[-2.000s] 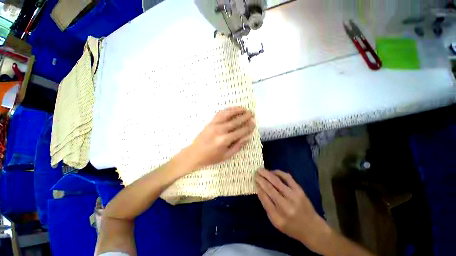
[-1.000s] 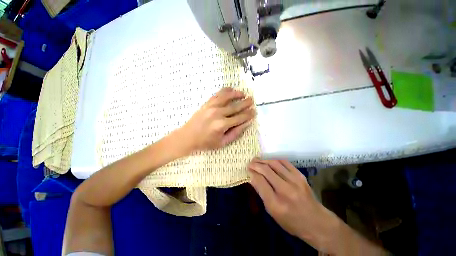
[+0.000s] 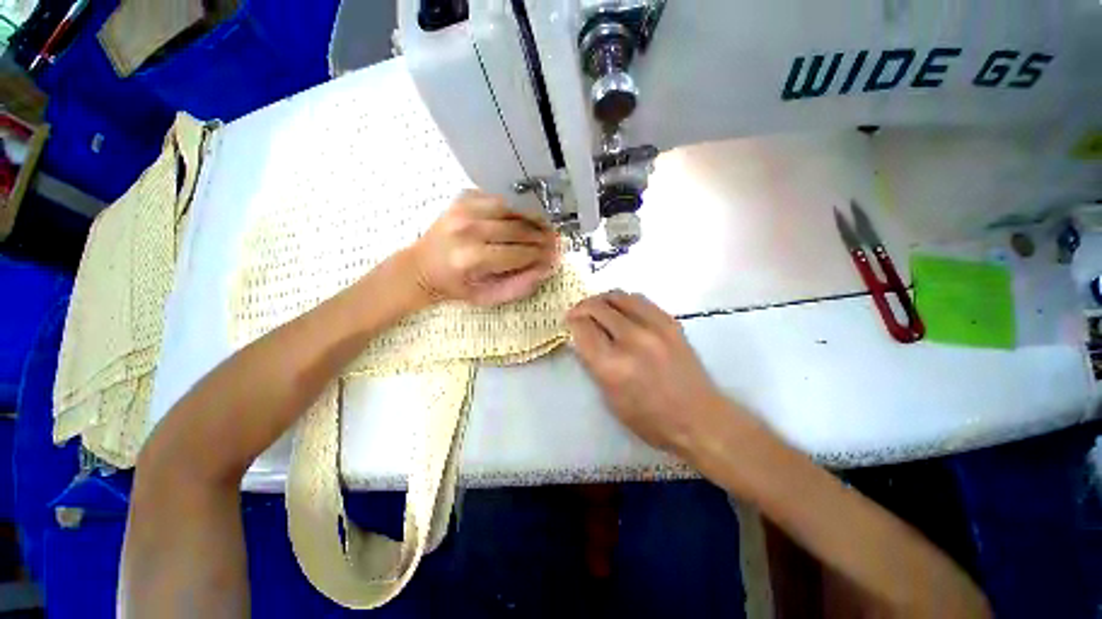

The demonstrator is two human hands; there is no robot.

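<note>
A cream woven bag panel lies on the white table, its right edge running under the sewing machine head. My left hand rests on the panel beside the presser foot, fingers bent; the foot is partly hidden behind the fingers. My right hand pinches the panel's lower right corner between thumb and fingers. A cream bag handle hangs in a loop from the panel's near edge over the table's front edge.
Red-handled thread snips lie right of the needle beside a green pad. Stacked bag pieces hang over the table's left end. Blue bins stand beyond it. The table's worn front edge curves below my right forearm.
The panel has moved forward past the needle, and both hands are now closer to the foot. More of the handle shows. The view has shifted, showing more of the machine head.
</note>
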